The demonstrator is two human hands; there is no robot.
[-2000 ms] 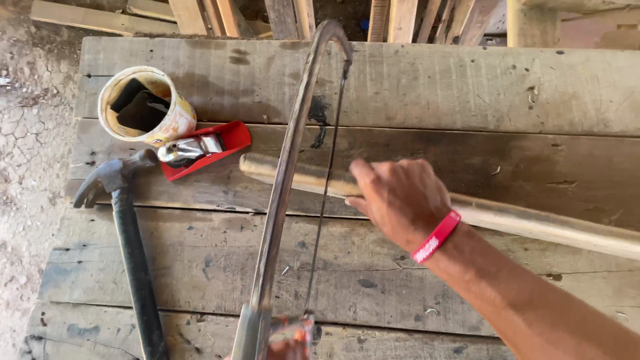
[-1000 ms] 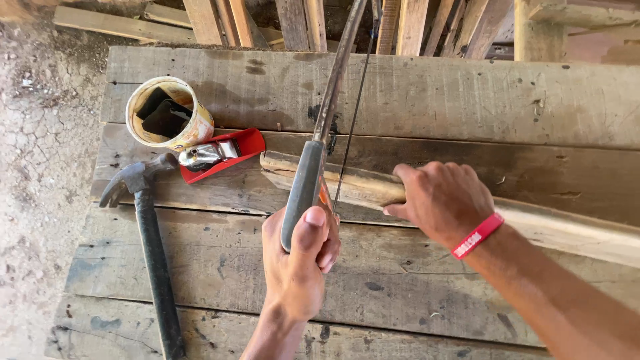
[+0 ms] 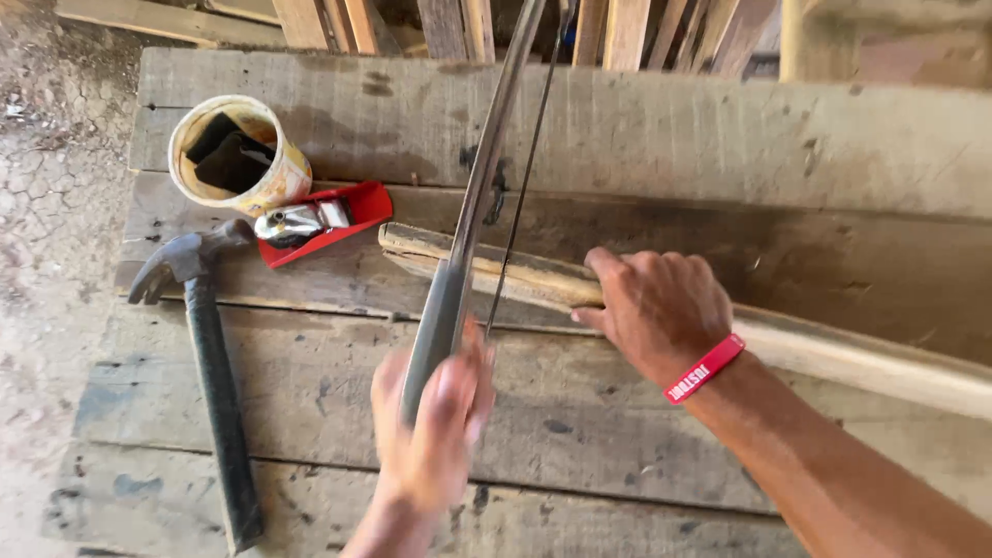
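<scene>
My left hand (image 3: 434, 411), slightly blurred, is closed around the grey handle of a bow saw (image 3: 484, 147). The saw's frame slants up past the top of the view, and its thin blade crosses a long wooden piece (image 3: 845, 345) near that piece's left end. Whether the blade touches the wood I cannot tell. My right hand (image 3: 659, 310), with a red wristband, grips the wooden piece from above, to the right of the blade. The piece has a dark, rough upper edge and a split near its left end, and it runs out of view at the right.
A claw hammer (image 3: 217, 387) lies at the left of the plank table (image 3: 325, 387). Beside its head are a small block plane with a red body (image 3: 368, 209) and a stained tub (image 3: 291, 174) holding dark pieces. Wooden boards (image 3: 446, 27) stand beyond the table's far edge.
The left hand and the saw handle have moved down and up along the saw's line between the frames. The right hand keeps its hold on the wooden piece.
</scene>
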